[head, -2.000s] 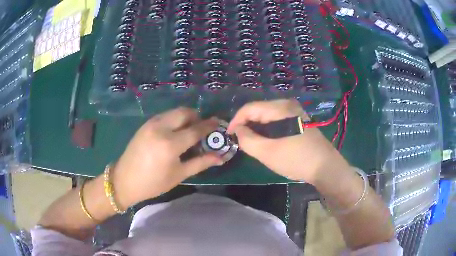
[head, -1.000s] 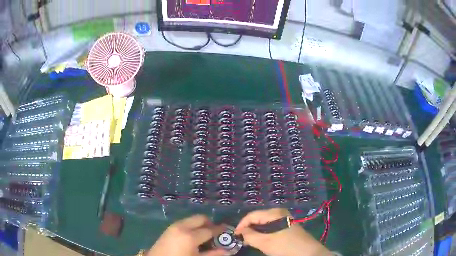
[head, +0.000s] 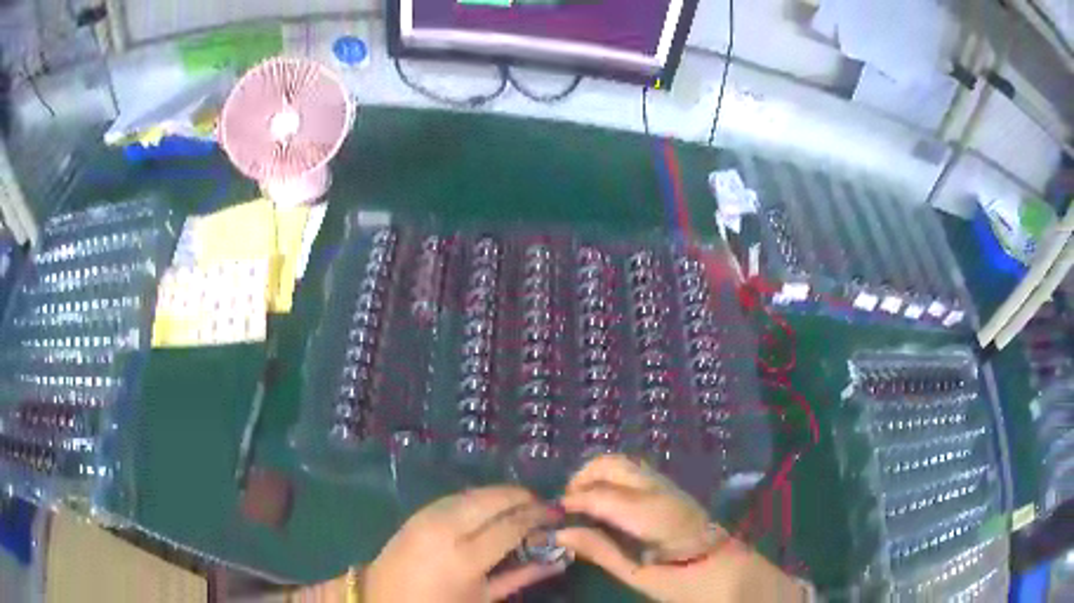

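Observation:
The round metal test fixture [head: 544, 547] is at the front of the bench, partly covered by fingers; whether a component sits in it is too blurred to tell. My left hand [head: 462, 544] curls around its left side, thumb below and fingers above. My right hand [head: 642, 528] is at its right side, fingertips pinched together above it, touching or very near the left fingertips. The black test probe lies in the right hand, mostly hidden, with red wire [head: 697, 554] at its rear. The main blister tray [head: 395, 377] holds several rows of dark round components [head: 536, 353].
Side trays stand at left [head: 83, 318] and right [head: 930, 471], another at back right [head: 866, 236]. A pink fan [head: 286, 124], label sheet [head: 212, 300], dark pen-like tool [head: 253, 418] and brown pad [head: 269, 499] are left. Monitor [head: 542, 35] behind; red leads [head: 807, 418] right.
The view has tilted up since the oldest frame, bringing the fan and monitor in. The monitor's red block is now green. My right hand has turned, hiding more of the probe; both hands stay at the fixture.

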